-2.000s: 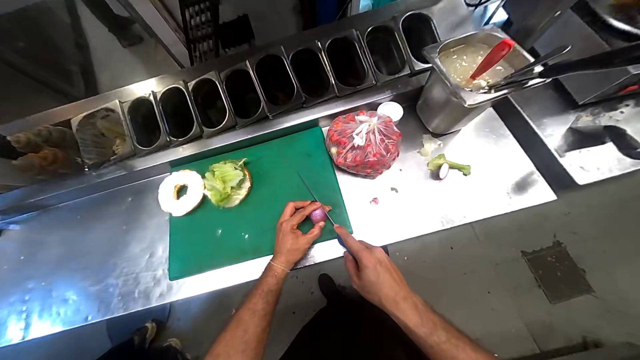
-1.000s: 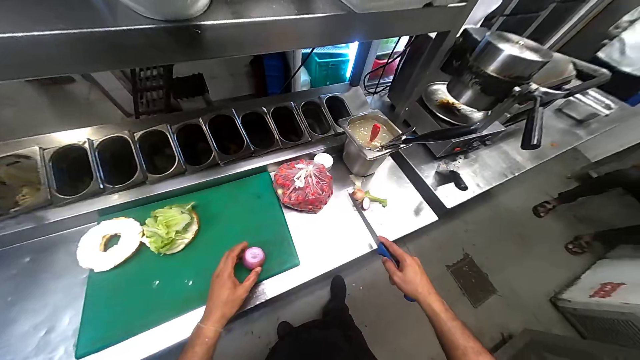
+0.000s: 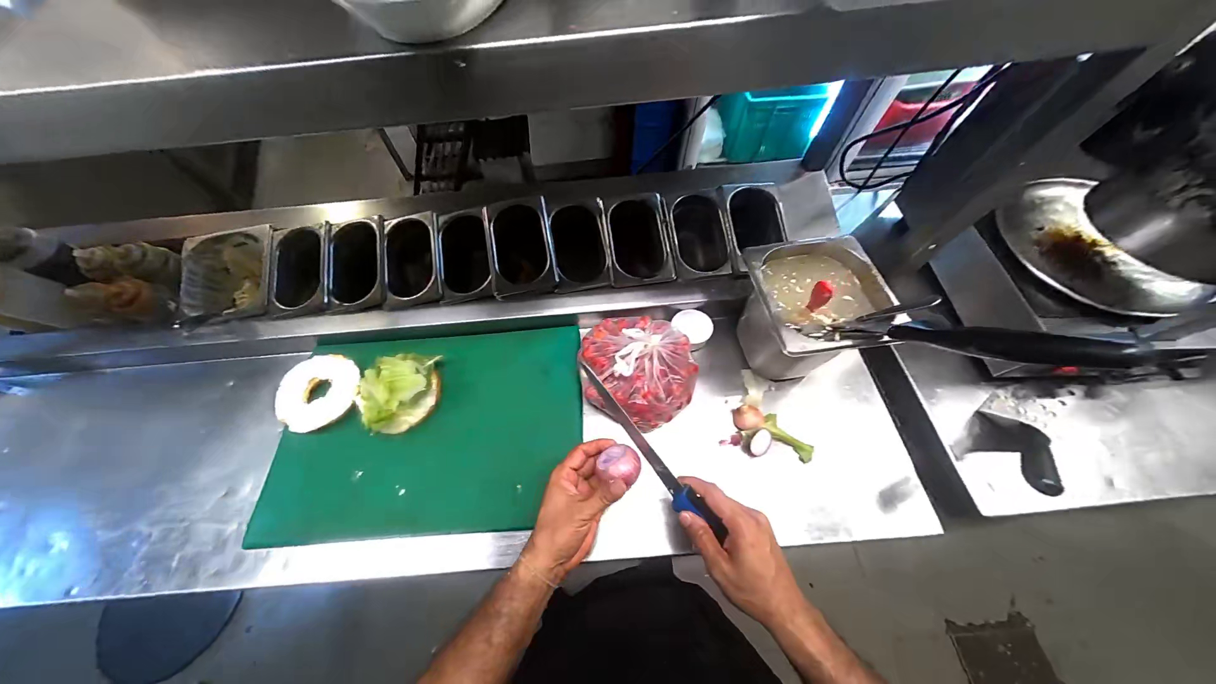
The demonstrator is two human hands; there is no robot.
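Observation:
My left hand [image 3: 575, 508] holds a small red onion [image 3: 618, 465] between thumb and fingers, above the right edge of the green cutting board [image 3: 494, 456]. In my right hand [image 3: 736, 551] is a knife [image 3: 638, 439] with a blue and black handle; its blade points up and left, beside the onion. On the board's left part lie a bagel half with a white spread [image 3: 317, 393] and another bread half topped with lettuce [image 3: 393, 391]. A knotted clear bag of red pieces [image 3: 642, 372] rests at the board's right edge. Onion trimmings [image 3: 749, 418] and a green stalk [image 3: 790, 439] lie farther right.
Several metal inserts [image 3: 520, 247] line the back of the steel counter. A metal container of liquid [image 3: 817, 294] with utensils stands right, near a small white round item [image 3: 693, 328]. A pan [image 3: 1092, 249] sits on the far-right stove. A steel shelf [image 3: 608, 90] spans above.
The left hand has lifted the onion from the board. The knife in my right hand has moved left from beside the trimmings to the onion. The view has shifted.

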